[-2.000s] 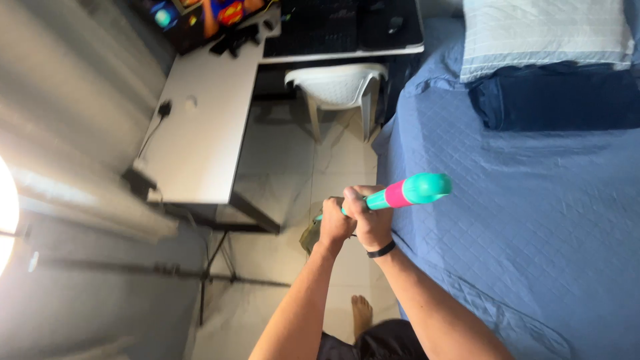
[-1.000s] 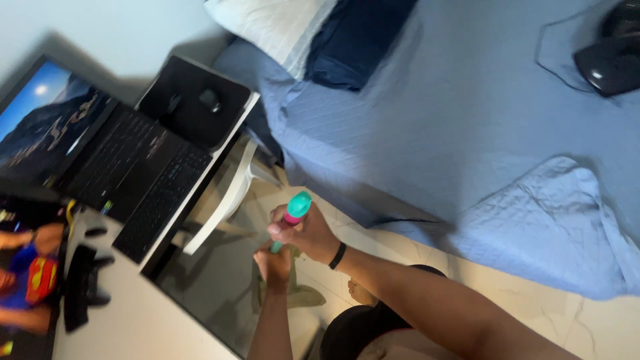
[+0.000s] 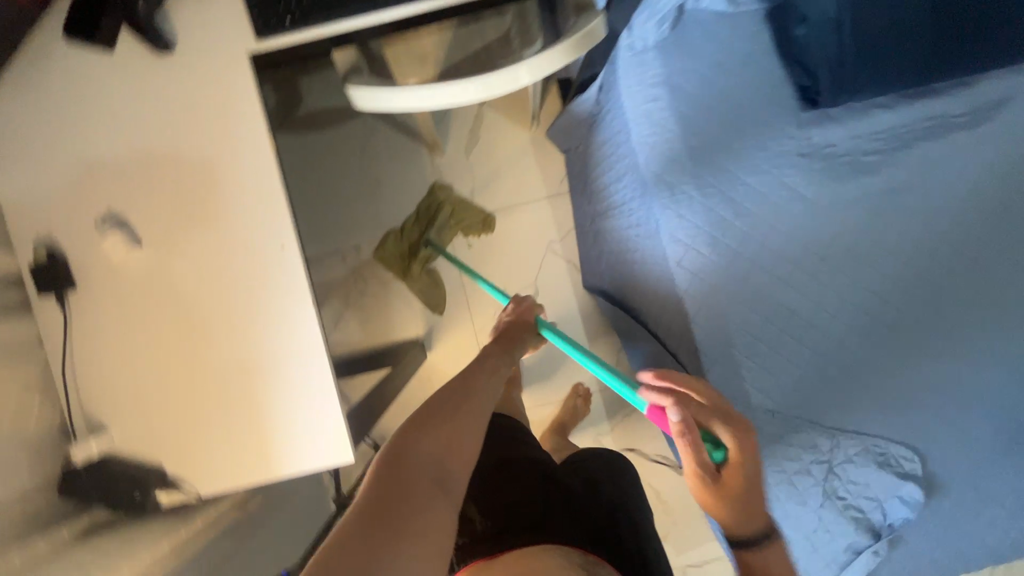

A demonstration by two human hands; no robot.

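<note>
A long turquoise handle with a pink band runs from the floor up toward me at a slant. Around its middle part my left hand is closed. My right hand, with a dark band on the wrist, is at the pink band and the green end of the handle; its fingers lie along the handle, partly extended, and the palm side is hidden. At the lower end of the handle an olive-green cloth is spread on the tiled floor, near the desk's edge.
A white desk with a black power adapter and a cable stands at the left. A white plastic chair is at the top, by a second desk. The bed with blue bedding fills the right. My bare foot is on the floor tiles.
The hands have moved apart: the left is now farther down the handle, the right at its top end. The handle slants more across the view, which has turned a lot.
</note>
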